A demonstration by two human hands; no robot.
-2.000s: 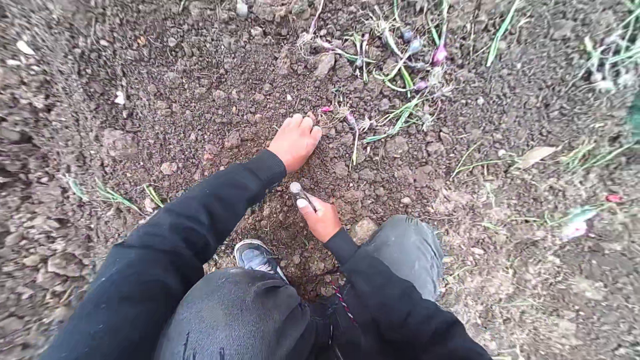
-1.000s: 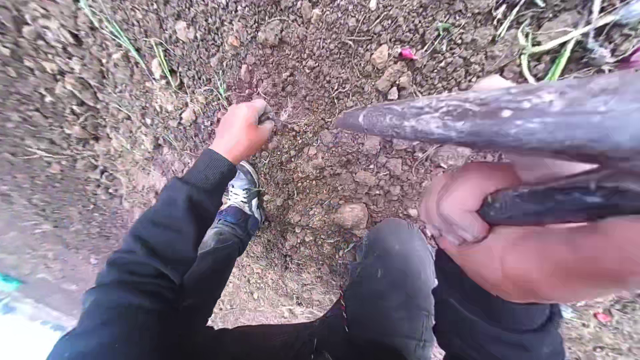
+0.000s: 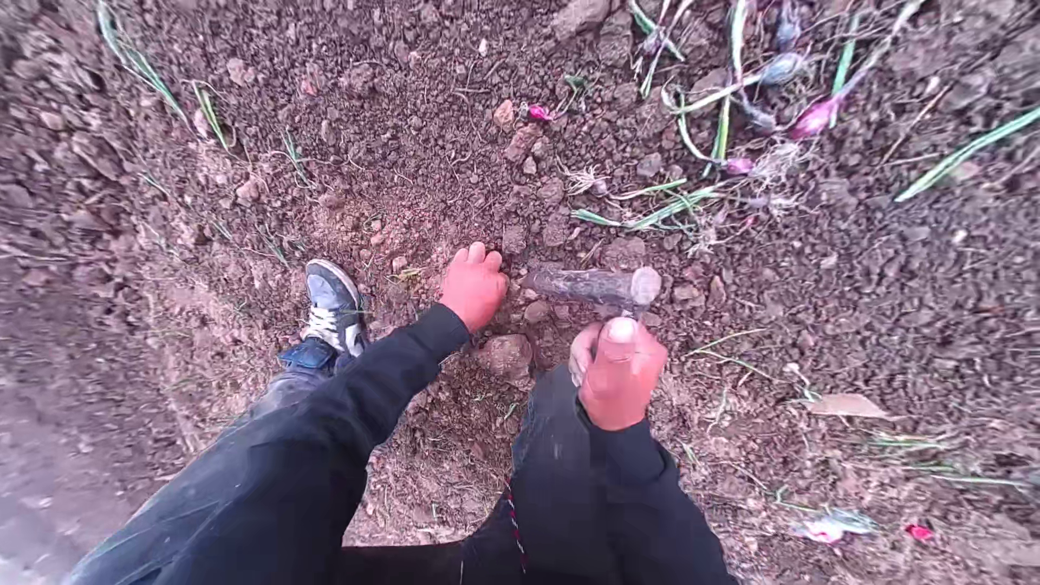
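My right hand [image 3: 621, 370] is closed round the short handle of a digging tool, maybe a small hand hoe. The tool's worn, rounded head [image 3: 585, 286] lies low over the soil and points left, with a pale blunt end at its right. Just left of its tip, my left hand [image 3: 474, 286] is down at the soil with fingers curled; whether anything is in it is hidden. Up and right of the tool lie uprooted onions with green leaves [image 3: 666, 213] and roots, among them a purple onion bulb [image 3: 815, 119].
Clods and a larger stone [image 3: 505, 357] lie between my arms. My shoe [image 3: 331, 305] stands on the soil at left. Green shoots [image 3: 145, 69] are at the upper left. A dry leaf [image 3: 849, 405] and a pale, pinkish onion [image 3: 825, 530] lie at right.
The tool, raised close to the camera a second ago, is now down near the soil, still in my right hand. My left hand is nearer to its tip. The view has shifted.
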